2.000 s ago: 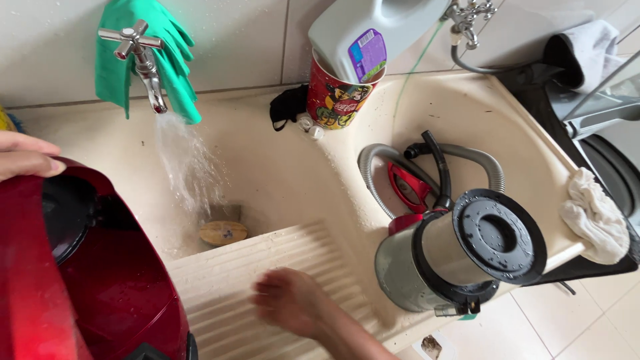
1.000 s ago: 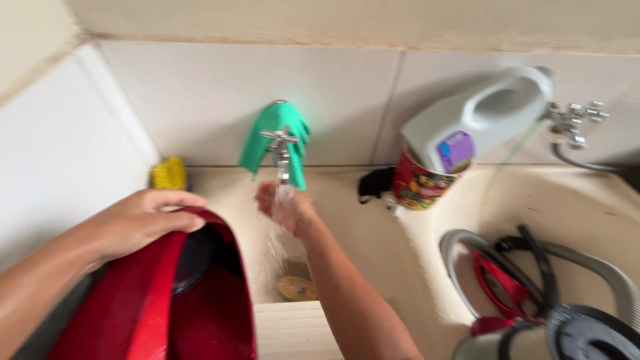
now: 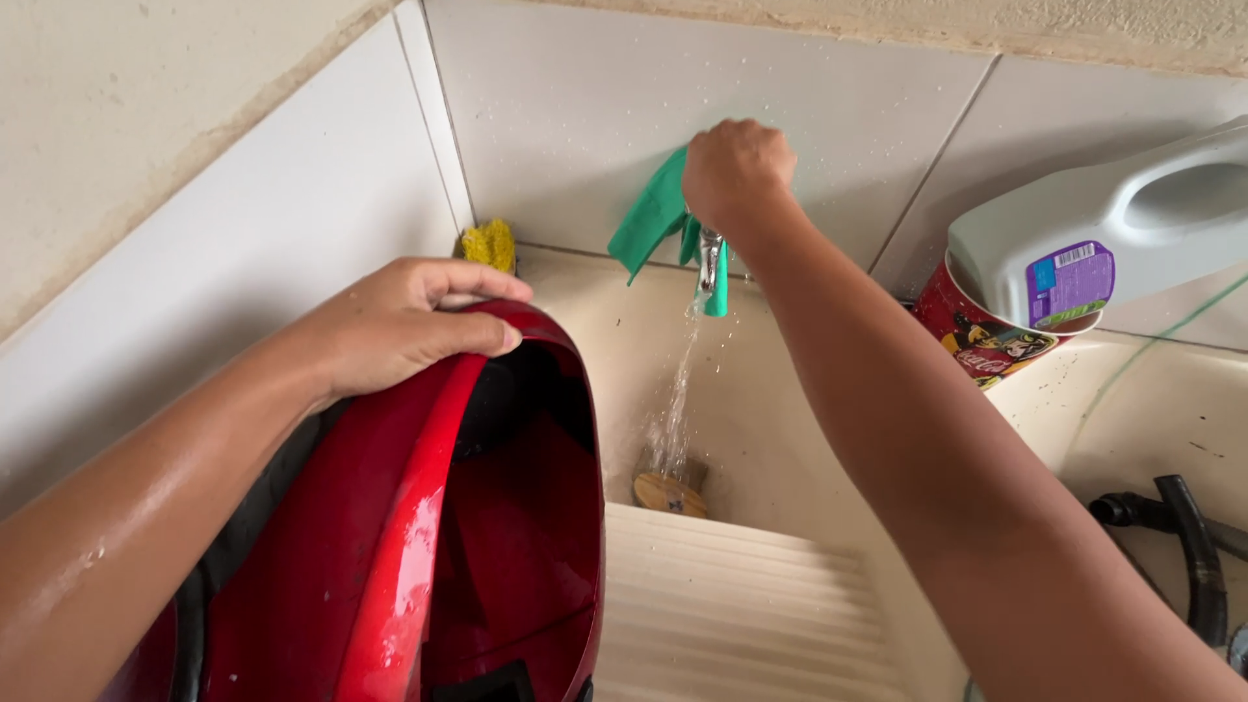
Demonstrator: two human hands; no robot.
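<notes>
My left hand [image 3: 419,317] grips the top rim of a red plastic vacuum cleaner body [image 3: 322,526], which is wet and tilted at the left of the sink. My right hand [image 3: 739,175] is closed over the handle of the metal faucet [image 3: 710,263], hiding the handle. Water [image 3: 680,390] runs from the spout into the cream laundry sink [image 3: 760,439]. Green rubber gloves [image 3: 651,219] hang behind the faucet. Under the stream, at the basin's bottom, lies a wooden-backed brush [image 3: 670,494].
A yellow scrubber [image 3: 489,244] sits in the back corner. A red cup [image 3: 985,336] holding a grey plastic jug [image 3: 1082,234] stands on the right of the rim. Black hose parts [image 3: 1194,556] lie in the right basin. The ribbed washboard [image 3: 721,604] slopes at the front.
My right hand has gone from over the washboard, through the water below the spout, up to the faucet handle. My left hand keeps its hold on the red body. The view has shifted left.
</notes>
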